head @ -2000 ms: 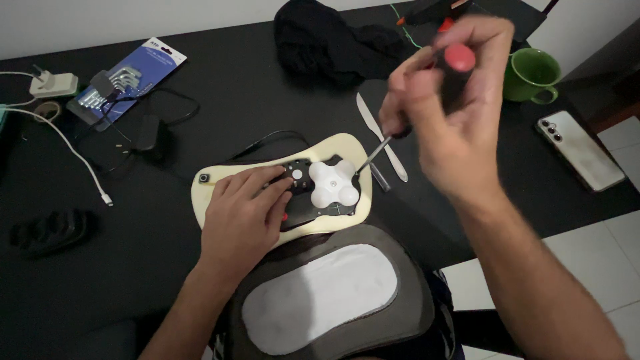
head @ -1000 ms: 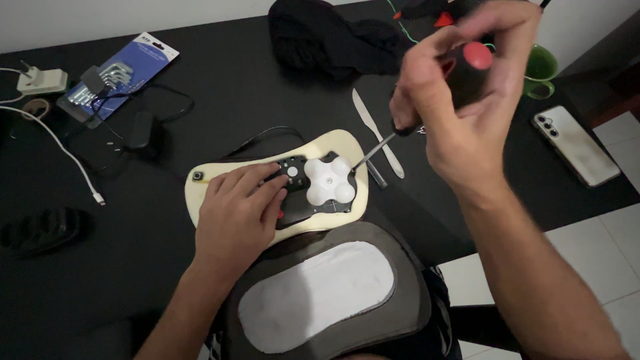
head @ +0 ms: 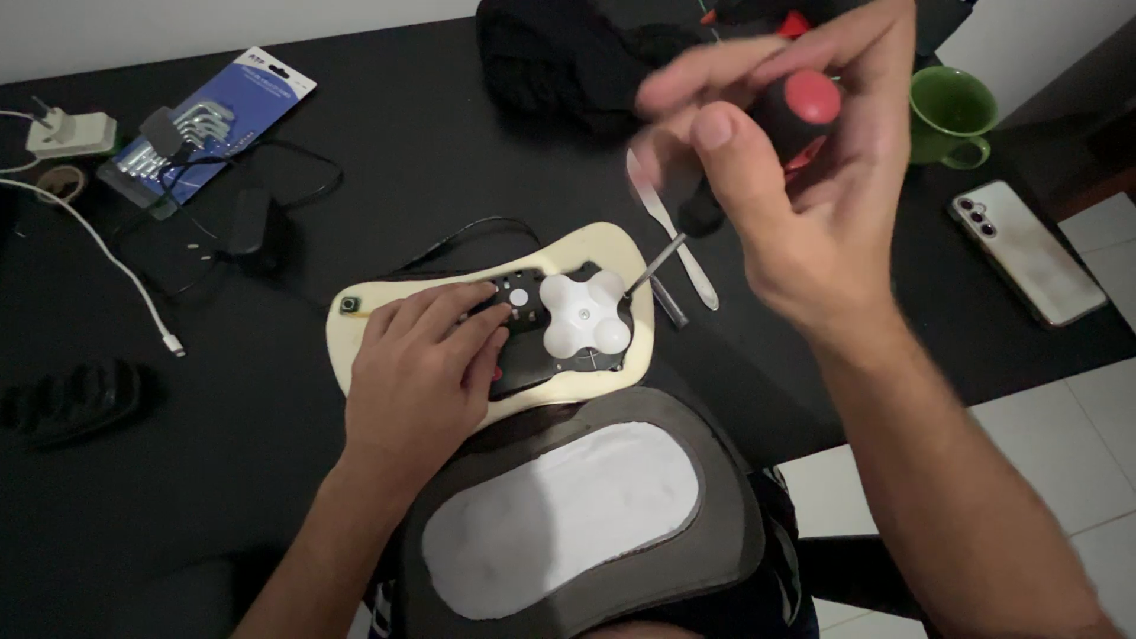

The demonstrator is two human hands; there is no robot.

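A cream-rimmed massager cushion body (head: 612, 244) lies on the black table, its black inner housing exposed. On it sits a white four-lobed massage head (head: 584, 313) with a screw at its centre. My left hand (head: 422, 359) rests on the left part of the housing, fingertips beside a round white part. Up at the right, my right hand (head: 790, 169) holds a screwdriver (head: 657, 264) with a red and black handle; its tip meets the housing at the right edge of the massage head. A grey cover with a white mesh panel (head: 568, 519) hangs over my lap.
A white table knife (head: 672, 232) and a small metal rod (head: 669, 303) lie right of the massager. Black cloth (head: 559, 71), a green mug (head: 952, 115) and a phone (head: 1028, 253) are farther off. Hex keys on a blue card (head: 248, 106), a power adapter (head: 256, 232) and cables lie left.
My right hand's fingers have shifted around the screwdriver handle and are more spread now. The tip stays at the same side of the massage head, and my left hand stays on the housing.
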